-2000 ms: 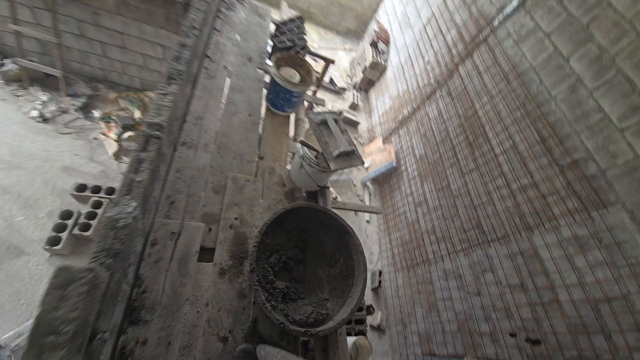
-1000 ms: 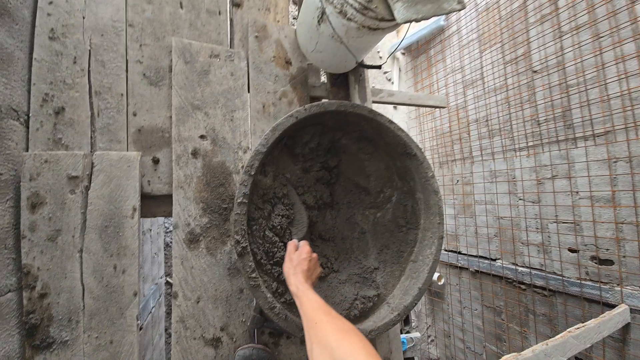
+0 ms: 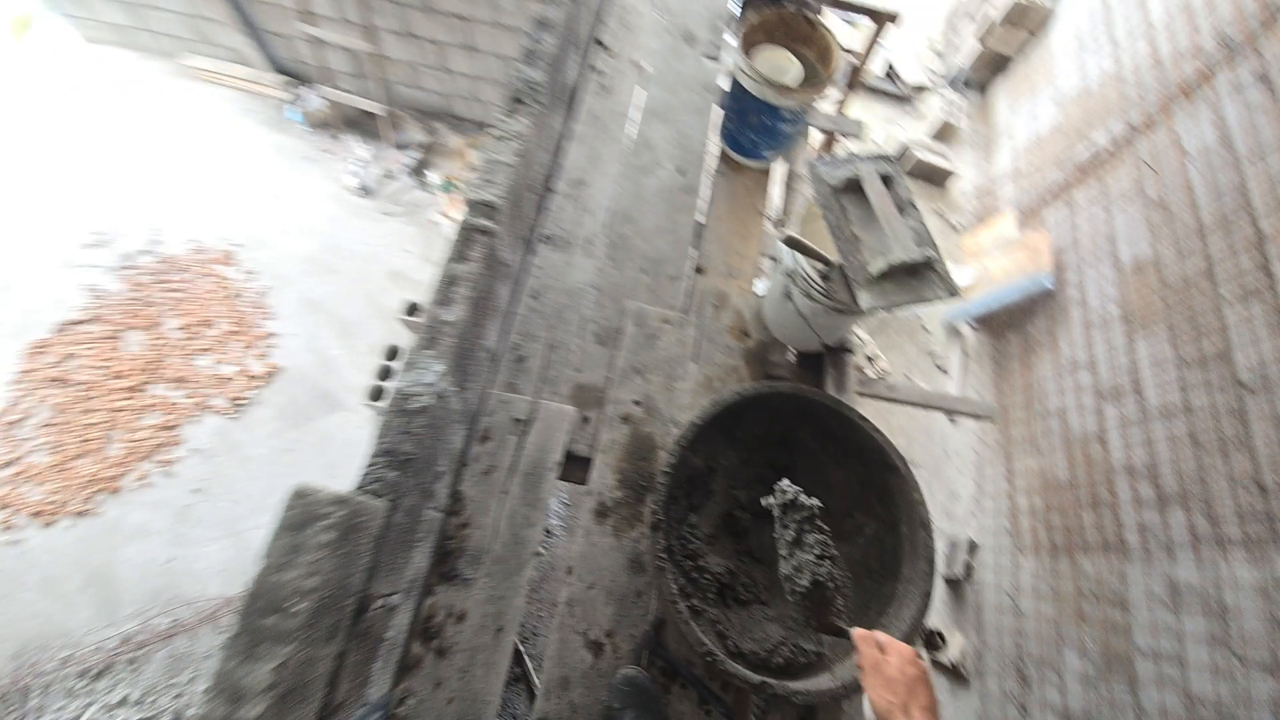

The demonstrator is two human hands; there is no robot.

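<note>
My right hand (image 3: pixel 893 675) is closed on the handle of a trowel, over the near right rim of a round tub (image 3: pixel 925 530). A lump of wet mortar (image 3: pixel 805 540) lies along the trowel and hides most of its blade. More dark mortar (image 3: pixel 745 620) lies at the bottom left inside the tub. The tub stands on the plank platform. My left hand is out of view.
Beyond the tub are a white bucket (image 3: pixel 805 310), a mortar-caked board with a handle (image 3: pixel 885 230) and a blue-and-white bucket (image 3: pixel 760 125). Wooden planks (image 3: pixel 610 250) run beside a rough wall edge (image 3: pixel 425 410). Rebar mesh (image 3: pixel 1140 400) lies to the right.
One second ago my right hand was inside the tub with the trowel in the mortar. Now it is over the rim, and the trowel bears a lump of mortar. The view has swung widely.
</note>
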